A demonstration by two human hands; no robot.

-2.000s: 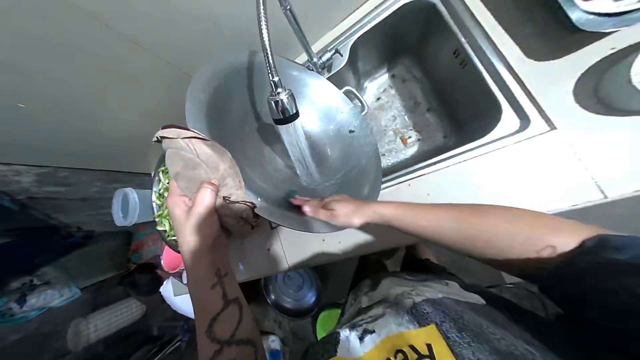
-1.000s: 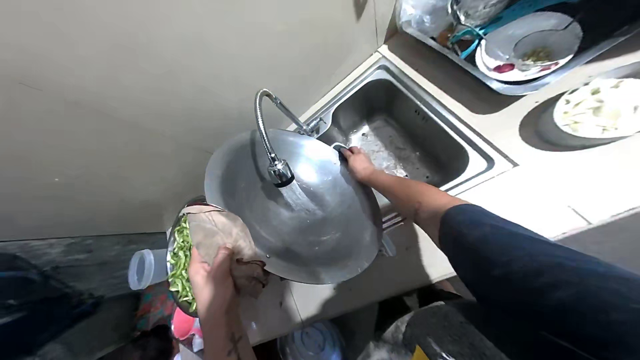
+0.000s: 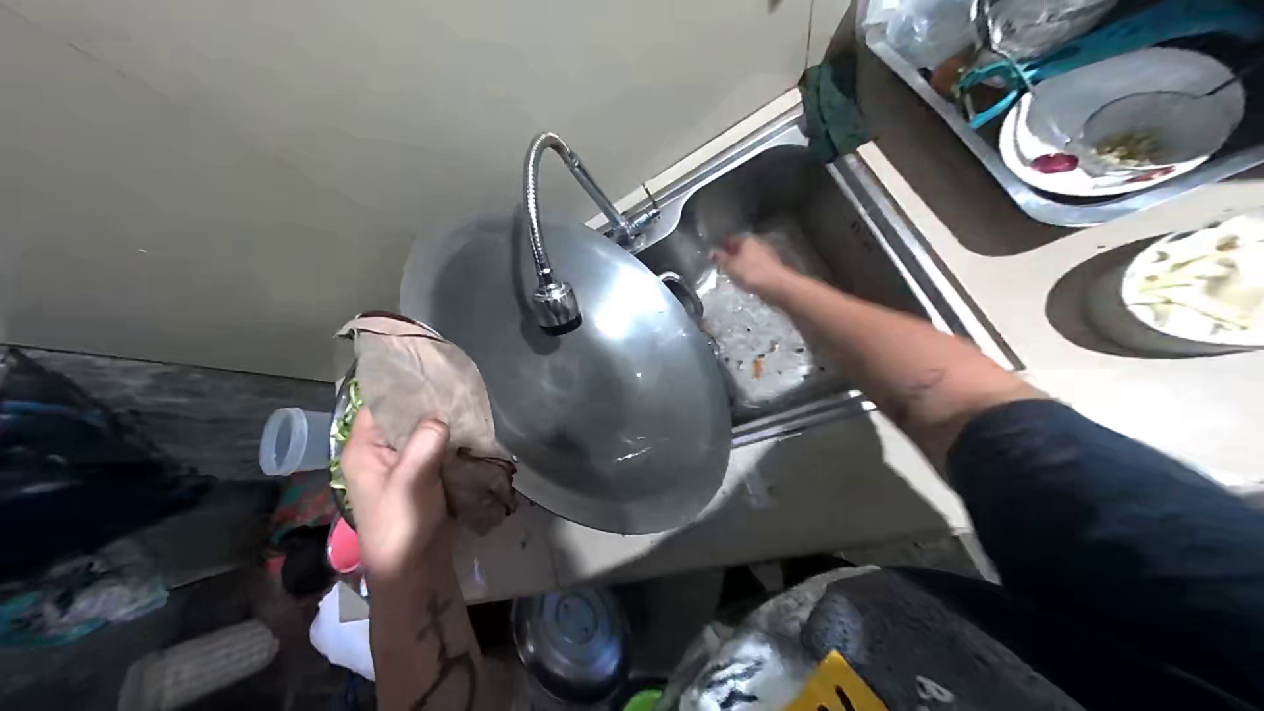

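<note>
A large metal wok (image 3: 602,434) rests tilted on the counter at the left edge of the sink (image 3: 889,247). My left hand (image 3: 400,484) grips a beige cloth (image 3: 420,380) at the wok's left side, likely around a handle that the cloth hides. My right hand (image 3: 750,265), blurred, is over the sink basin, apart from the wok's right loop handle (image 3: 681,296); whether it holds anything is unclear. The flexible metal faucet (image 3: 558,306) hangs above the wok, and no water stream shows. Food scraps lie on the basin floor.
Chopped green vegetables (image 3: 343,434) sit in a container behind my left hand, by a clear plastic tub (image 3: 286,441). At the upper right, a metal tray (image 3: 1037,209) holds a dirty plate (image 3: 1076,178). A bowl of pale cut food (image 3: 1205,286) stands at right. A green cloth (image 3: 834,109) hangs over the sink's back corner.
My right hand has let go of the wok's right handle and moved over the basin. The water running from the faucet earlier has stopped. My left hand stays on the cloth.
</note>
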